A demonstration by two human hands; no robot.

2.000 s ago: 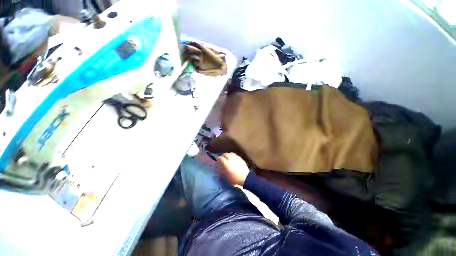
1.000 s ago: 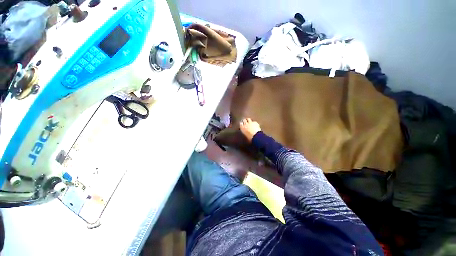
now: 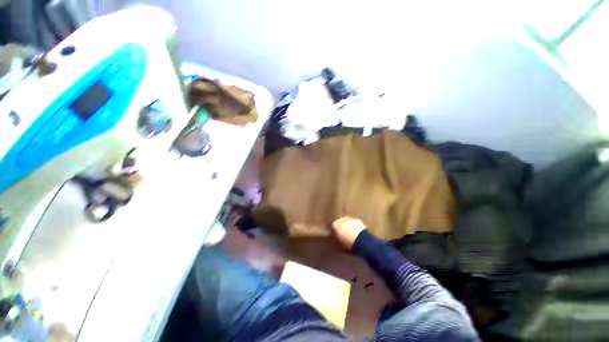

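A large brown panel (image 3: 360, 180) lies over a dark heap to the right of the sewing table, with folds running across it. My right hand (image 3: 348, 232) is at its near edge, fingers curled and closed on the cloth; the fingertips are blurred. A dark, blurred part of the cloth's left corner hangs beside the table. My left hand is not in view.
The white and blue sewing machine (image 3: 87, 113) stands at left on its white table (image 3: 143, 267). Black scissors (image 3: 105, 200) lie under its arm. Crumpled brown pieces (image 3: 230, 101) are at the table's far corner. White cloth scraps (image 3: 310, 113) and dark cloth (image 3: 491, 200) surround the panel.
The view has swung, shifting the machine left. My right hand has moved from beside the table, over the panel's left part, to its near edge farther right, and has closed there.
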